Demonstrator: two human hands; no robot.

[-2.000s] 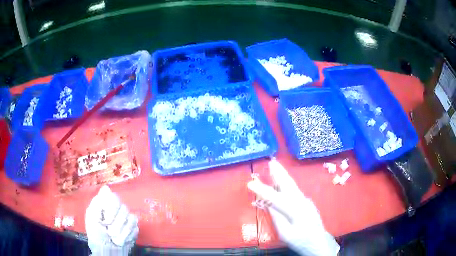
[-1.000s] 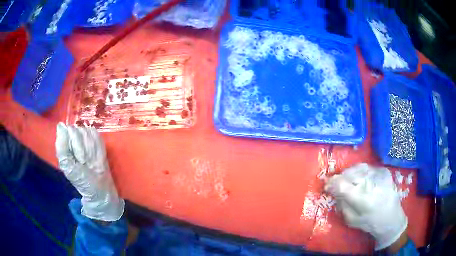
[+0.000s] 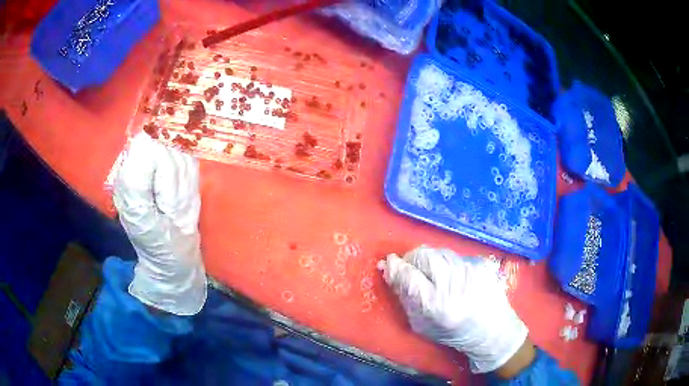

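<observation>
The clear tray (image 3: 317, 162) lies at the upper left with many tiny dark red-brown rings and a white patch. My gloved left hand (image 3: 162, 219) is at its near left corner, fingers together and bent; whether they hold anything is hidden. My gloved right hand (image 3: 457, 301) is over the bench right of a loose cluster of clear rings (image 3: 332, 260). Its fingers are closed in a pinch, and a small white piece (image 3: 383, 264) shows at their tips, too small to make out well.
A large blue tray (image 3: 461, 226) of clear rings stands behind my right hand, with dark parts in another blue tray (image 3: 491, 53) behind it. Blue bins line the right, one with metal parts (image 3: 587, 260). White pieces (image 3: 573, 322) lie near it. A red rod (image 3: 261, 29) lies behind the clear tray.
The view has turned and shifted left. My right hand has moved left from the white pieces on the bench to beside the clear rings. My left hand has moved onto the clear tray's near corner.
</observation>
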